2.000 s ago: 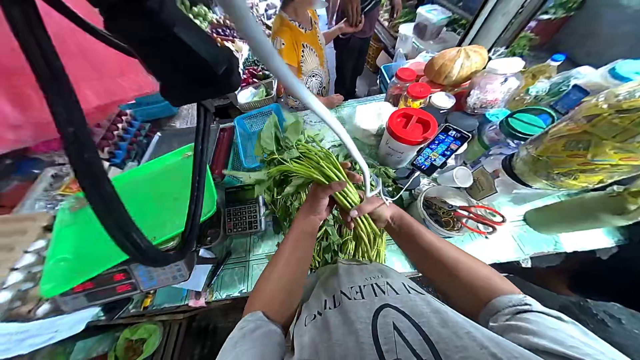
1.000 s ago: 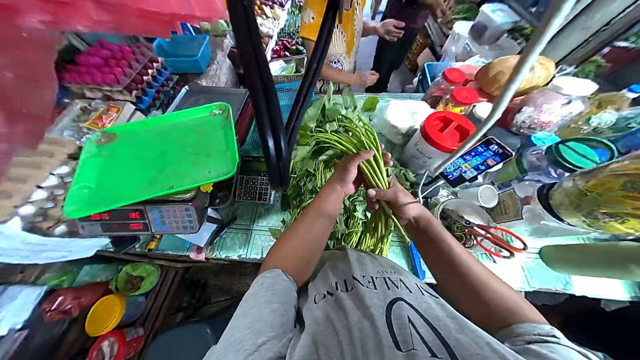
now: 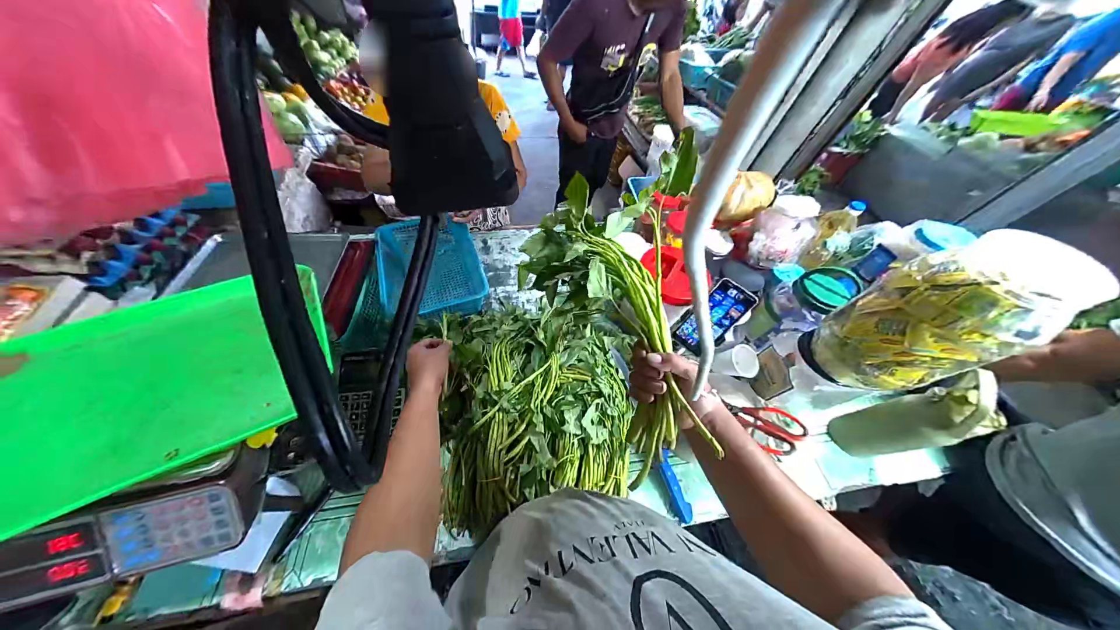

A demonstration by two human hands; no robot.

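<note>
My right hand (image 3: 661, 381) grips a bunch of long-stemmed leafy greens (image 3: 643, 302) by the stems, leaves pointing up and away. A broad pile of the same greens (image 3: 534, 411) lies on the table in front of my body, several bundles side by side. My left hand (image 3: 429, 363) is at the pile's far left edge, its fingers closed around a small leafy tip. A blue-handled tool (image 3: 675, 488) lies right of the pile, partly hidden by stems. Beyond the pile sits a blue plastic basket (image 3: 433, 267).
Left stand a digital scale (image 3: 122, 542) with a green tray (image 3: 157, 385) and a calculator (image 3: 357, 407). On the right are a smartphone (image 3: 716, 315), red-handled scissors (image 3: 770, 429), a white cup (image 3: 737, 360) and several jars. Black cables (image 3: 289, 262) and a pale pole (image 3: 713, 166) hang close. People stand beyond.
My hands were together on the bunch; now they are apart, the left at the pile's left edge, the right holding the bunch farther right. The view has shifted.
</note>
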